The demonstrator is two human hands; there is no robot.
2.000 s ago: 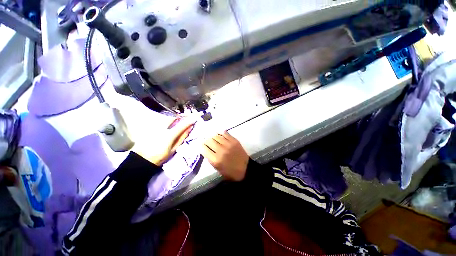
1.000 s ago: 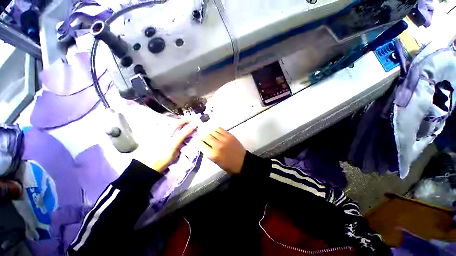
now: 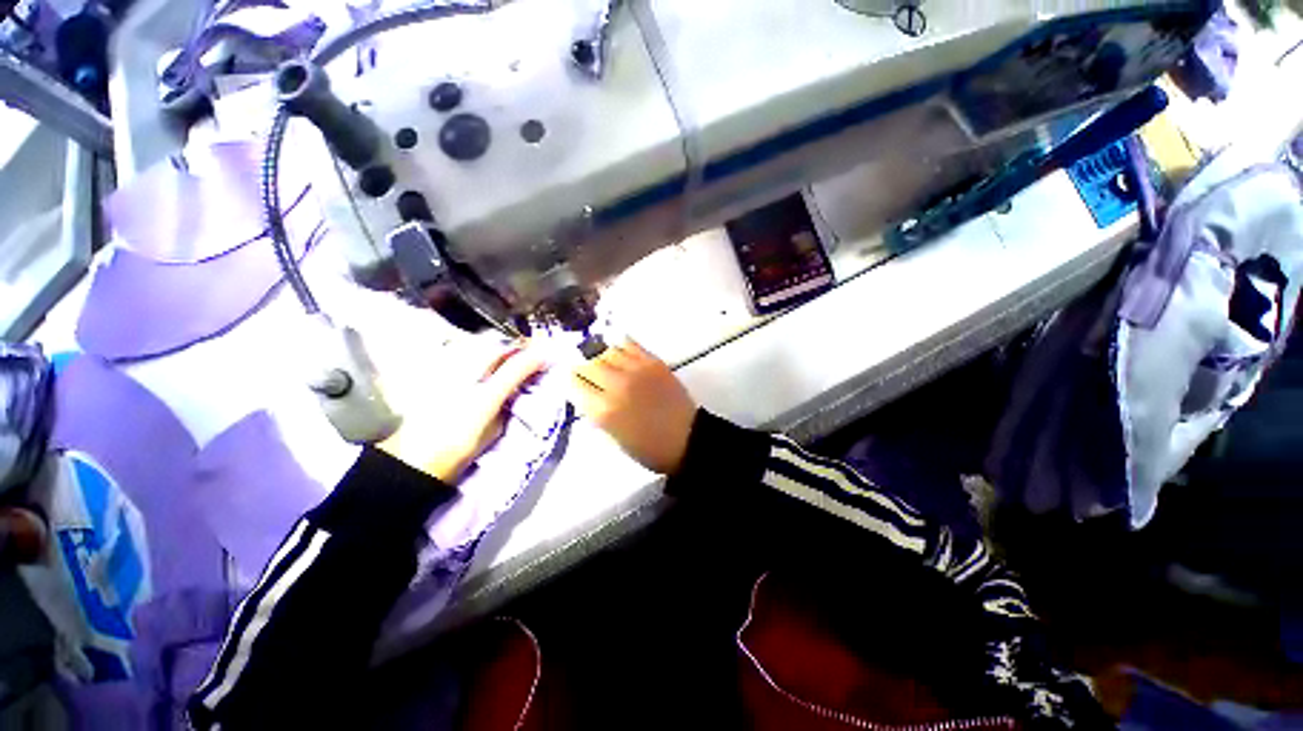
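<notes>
A purple fabric piece (image 3: 503, 479) lies under and between my hands, running from the needle area (image 3: 560, 317) down over the table's front edge. My left hand (image 3: 465, 411) holds it with the fingertips close to the presser foot. My right hand (image 3: 633, 403) has its fingers bent on the fabric, just right of the needle area. Bright glare hides the fabric at the fingertips. The white sewing machine (image 3: 572, 129) stands over the work.
A gooseneck lamp (image 3: 347, 386) stands left of the needle. A smartphone (image 3: 780, 257) and a dark slim tool (image 3: 950, 207) lie under the machine arm. A blue card (image 3: 1105, 183) is farther right. Curved purple panels (image 3: 172, 303) lie left. A white and purple bundle (image 3: 1193, 336) hangs at the right.
My right hand has moved slightly up, closer to the needle area. My left hand stays near the presser foot. The fabric has shifted slightly toward the needle.
</notes>
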